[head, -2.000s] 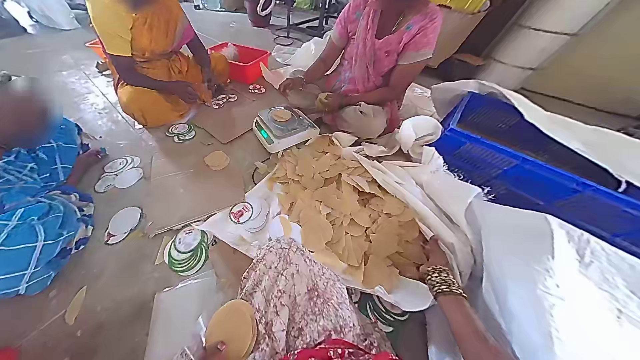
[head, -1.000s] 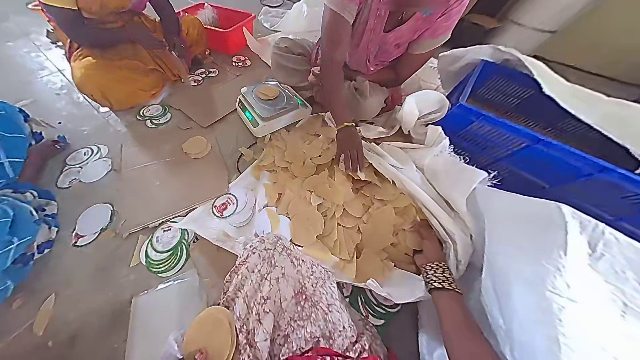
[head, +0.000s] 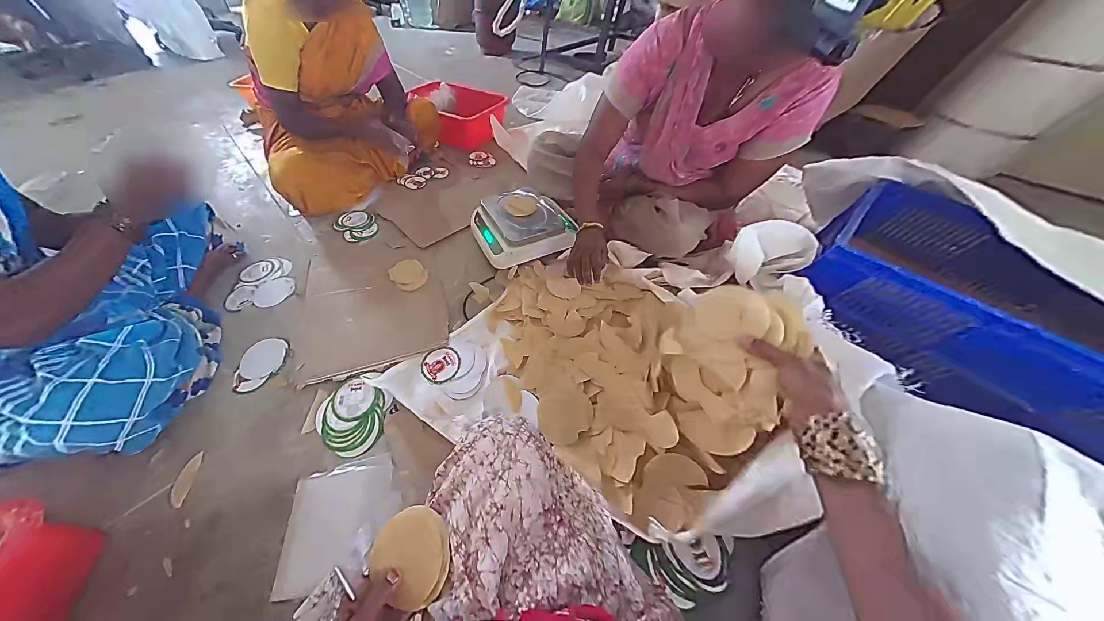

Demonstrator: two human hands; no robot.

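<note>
A heap of thin, round, tan discs lies on a white cloth beyond my patterned garment. My right hand, with bangles at the wrist, grips several tan discs at the heap's right side. Low in the view, my left hand holds a stack of tan discs, its fingers partly cut off by the bottom edge. A digital scale past the heap bears a small stack of discs. Round labels with green rims lie left of the cloth.
Across the heap, a person in pink has a hand on it. Another in orange and yellow sits farther back; a person in blue is at left. A blue crate stands right, a red tub behind. Clear plastic sheets lie near my left hand.
My right hand has come up from the heap's lower right edge with several discs in it. The pink-clad person's hand has moved back from the heap's middle to its far edge.
</note>
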